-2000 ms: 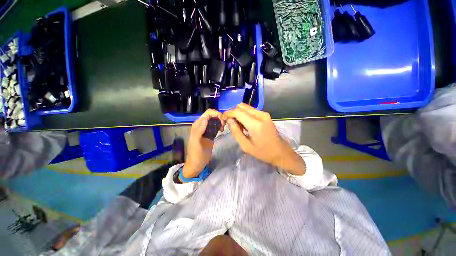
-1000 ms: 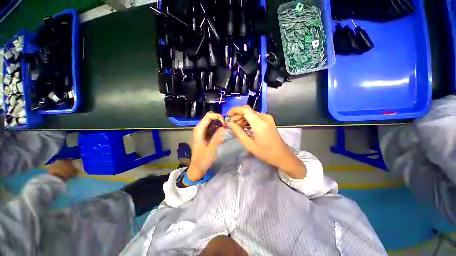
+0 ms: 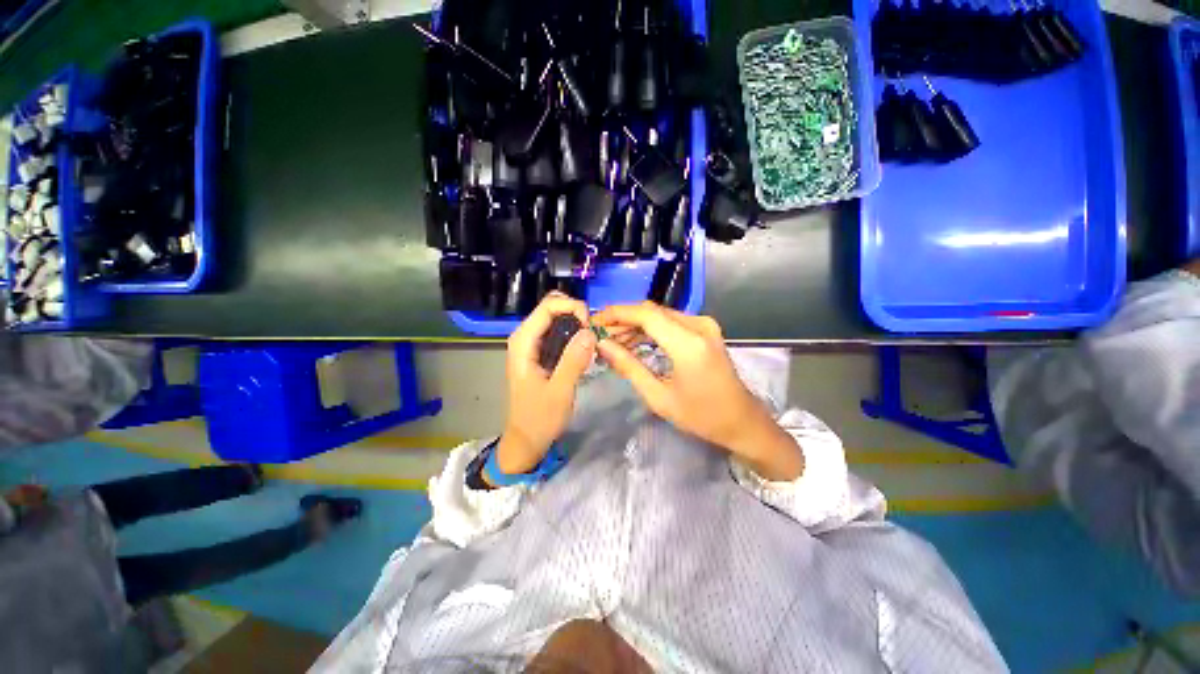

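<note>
My left hand (image 3: 537, 382) is closed around a black housing (image 3: 558, 341), held just in front of the bench edge. My right hand (image 3: 691, 375) meets it, its thumb and forefinger pinching a small green piece (image 3: 601, 333), which looks like a circuit board, at the housing's right end. The fingers hide most of both parts, so I cannot tell whether the board is inside the housing. Behind my hands a blue tray (image 3: 619, 286) is crowded with black units. A clear box (image 3: 807, 116) of green boards stands to its right.
A blue tray (image 3: 996, 283) at right holds rows of black units at its far end. Black pieces (image 3: 728, 198) lie between the trays. At left are a tray of black parts (image 3: 138, 158) and one of white parts (image 3: 36, 224). People in pale smocks are at both sides (image 3: 1112, 395).
The trays and bench sit slightly lower in the picture. My hands stay together around the housing; a green piece now shows between them. The person at lower left has shifted, showing dark trouser legs.
</note>
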